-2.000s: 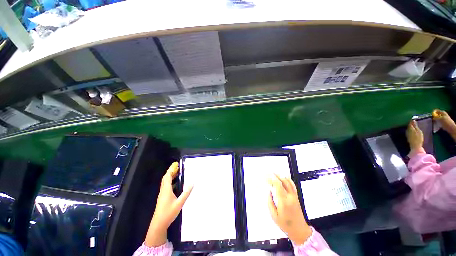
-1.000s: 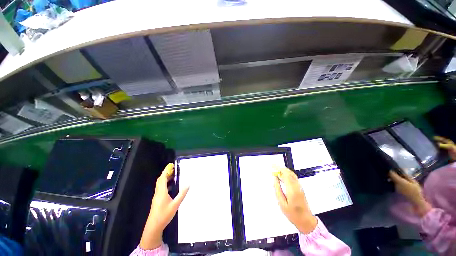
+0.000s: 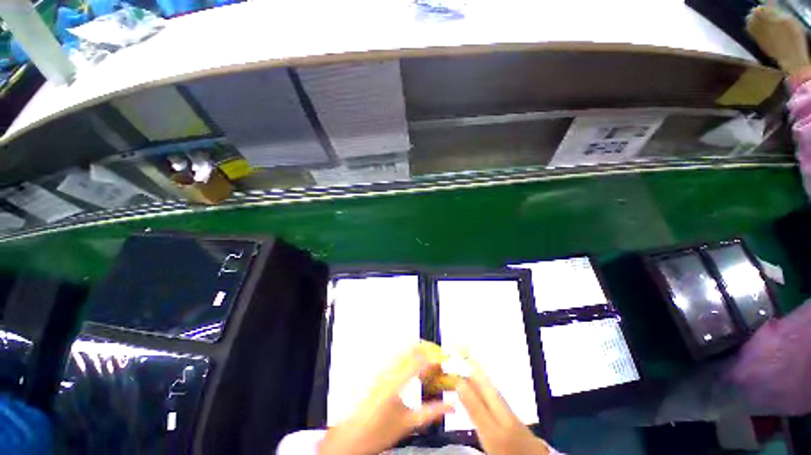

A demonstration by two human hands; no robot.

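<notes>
Two tablets with plain white screens, left (image 3: 373, 333) and right (image 3: 487, 329), lie side by side in a black tray (image 3: 429, 311) in front of me. My left hand (image 3: 382, 411) and my right hand (image 3: 491, 413) meet above the gap between them. Yellow-orange finger cots cover fingertips of both hands, which are close together or touching. A small whitish patch shows at my right fingertips; I cannot tell if it is a held thing or screen glare. The lower inner parts of both screens are partly hidden by my hands.
A tall black stack at left bears two dark tablets (image 3: 169, 286). At right lie two lit tablets (image 3: 569, 284) and another tray with two glossy tablets (image 3: 698, 289). A person's pink sleeve (image 3: 782, 360) is at right. A white ledge (image 3: 356, 31) runs above the green bench.
My hands have moved inward from the left tablet's outer edge and the right screen to meet at the middle. At right, the other person's tray now lies flatter, and one hand is up at the ledge.
</notes>
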